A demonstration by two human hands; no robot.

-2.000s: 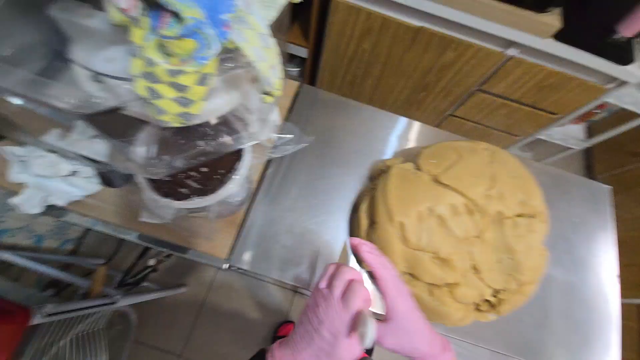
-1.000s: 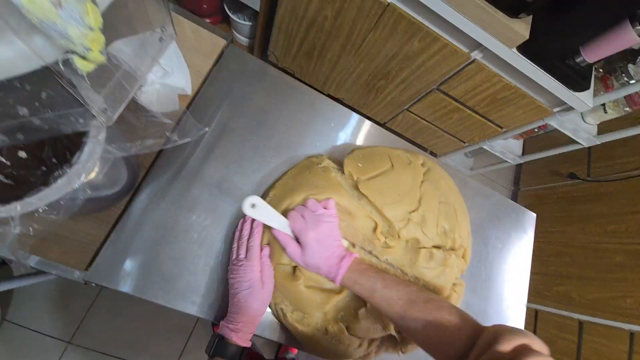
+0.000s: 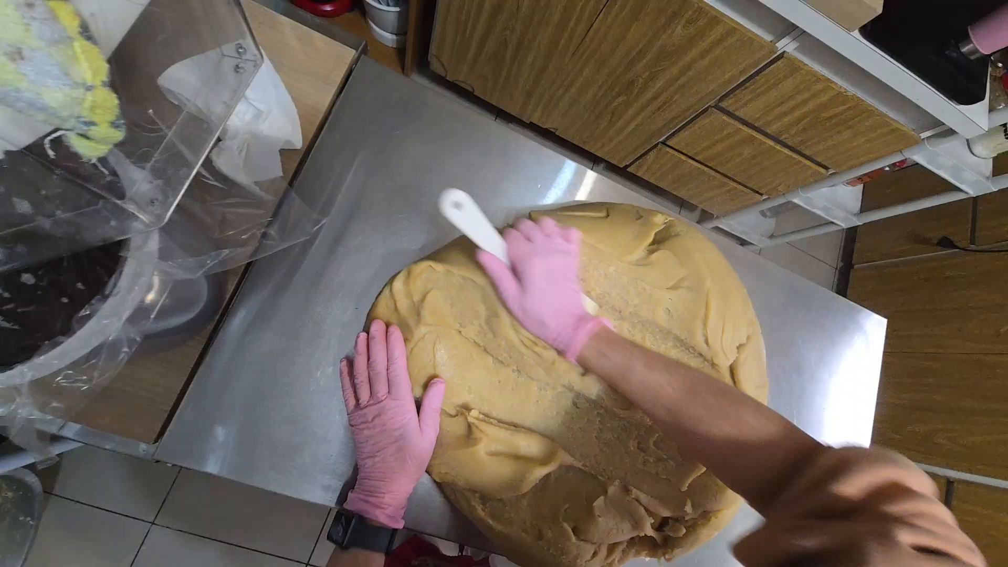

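A large mound of tan dough point(image 3: 488, 370) lies on a stainless steel table point(image 3: 291, 315). My right hand point(image 3: 543, 283), in a pink glove, grips a tool by its white handle point(image 3: 470, 223) over the upper part of the mound; its blade is mostly hidden by the hand and forearm. In a matching pink glove, my left hand point(image 3: 390, 421) rests flat with its fingers extended at the left edge of the dough, thumb against it. A dark watch point(image 3: 361, 533) is on the left wrist.
At the left, a wooden surface point(image 3: 150, 386) holds a tub point(image 3: 134, 307) of dark material under clear plastic, and white paper point(image 3: 268, 118). Wood-grain cabinets point(image 3: 583, 63) stand beyond the table. A white metal rack point(image 3: 874, 209) is at upper right.
My left hand has gone from beside the right hand to flat at the dough's left edge. My right hand has moved over the mound with the white-handled tool. The view has shifted strongly.
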